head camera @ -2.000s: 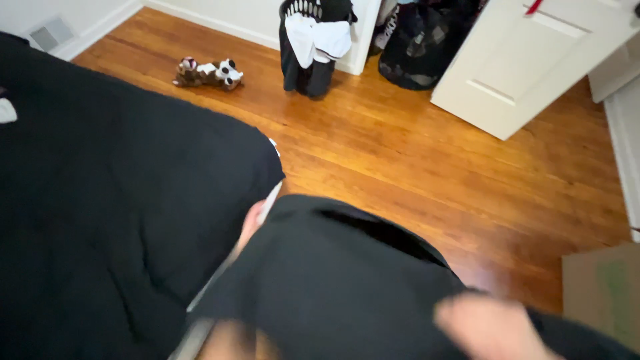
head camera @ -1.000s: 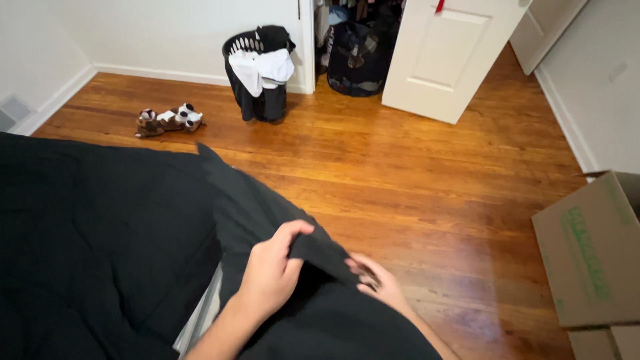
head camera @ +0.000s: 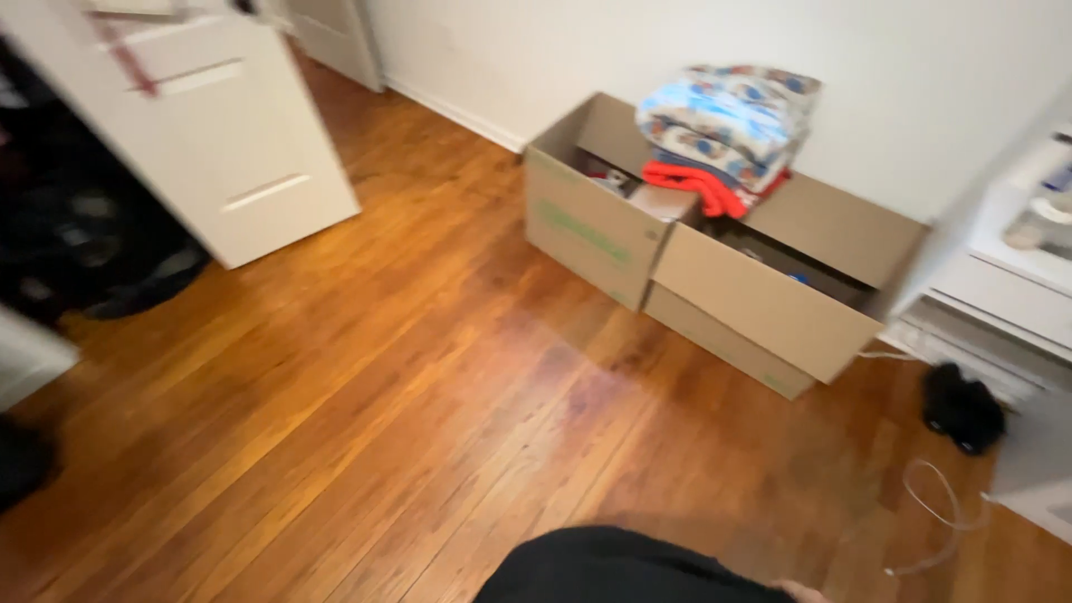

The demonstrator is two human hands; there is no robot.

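Note:
At the bottom edge, a rounded piece of black cloth (head camera: 620, 569) rises into view; whether it is bedding or clothing cannot be told. Just right of it a small sliver of skin shows, most likely my right hand (head camera: 800, 591). It is next to the cloth, but its fingers are cut off by the frame, so its grip is hidden. My left hand is out of view.
Two open cardboard boxes (head camera: 729, 310) stand against the wall, with folded patterned and red fabric (head camera: 720, 134) on top. A white door (head camera: 251, 142) stands left. Right are a white desk (head camera: 1022, 285), a black fuzzy item (head camera: 963, 410) and a cable (head camera: 955, 519) on the wood floor (head camera: 419, 377).
The view has swung far to the right, away from the black-covered bed. Both my hands were at the black cloth a second ago; now only a sliver of one shows.

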